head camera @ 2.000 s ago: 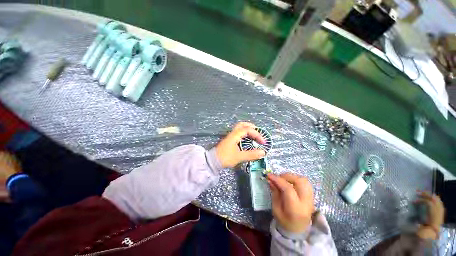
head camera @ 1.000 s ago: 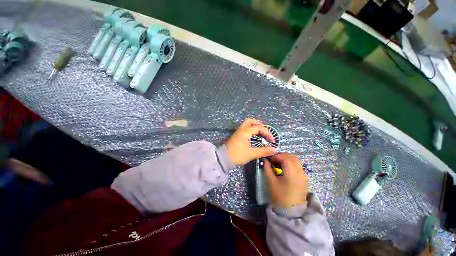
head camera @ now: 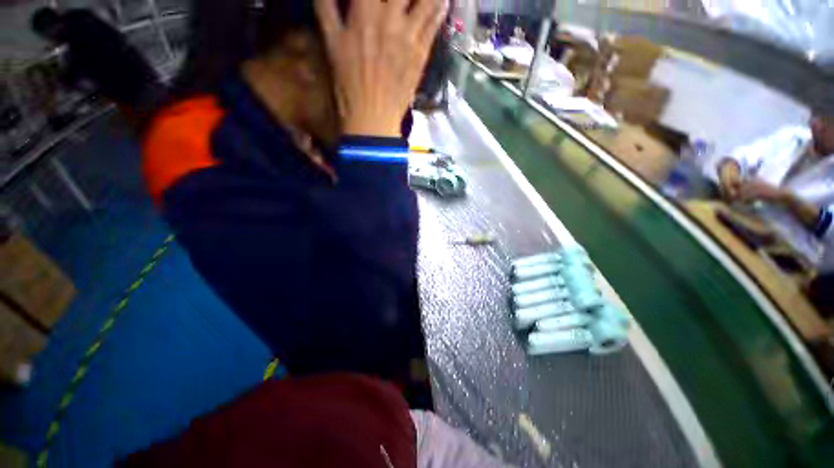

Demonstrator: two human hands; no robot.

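Observation:
Neither of my hands is in view; only my maroon garment and a bit of my pale sleeve show at the bottom edge. A row of mint-green handheld fans point(head camera: 560, 302) lies on the bubble wrap point(head camera: 462, 320), handles to the left and heads to the right. A driver-like tool point(head camera: 475, 240) with a short brownish handle lies beyond them. More green fans point(head camera: 443, 175) lie further up the table, partly hidden behind the neighbour. A beige strip point(head camera: 533, 435) lies near the bottom. The picture is somewhat blurred.
A person in a dark blue and orange top point(head camera: 302, 247) sits close at the left, hand raised to the head. The green conveyor belt point(head camera: 631, 265) runs along the table's right side. Another person point(head camera: 777, 174) works across it. Cardboard boxes point(head camera: 32, 292) stand at the far left on the blue floor.
The view has swung far to the left. My hands, the fan between them, the metal pile and the fan at the right have left the picture. The neighbour now fills the left.

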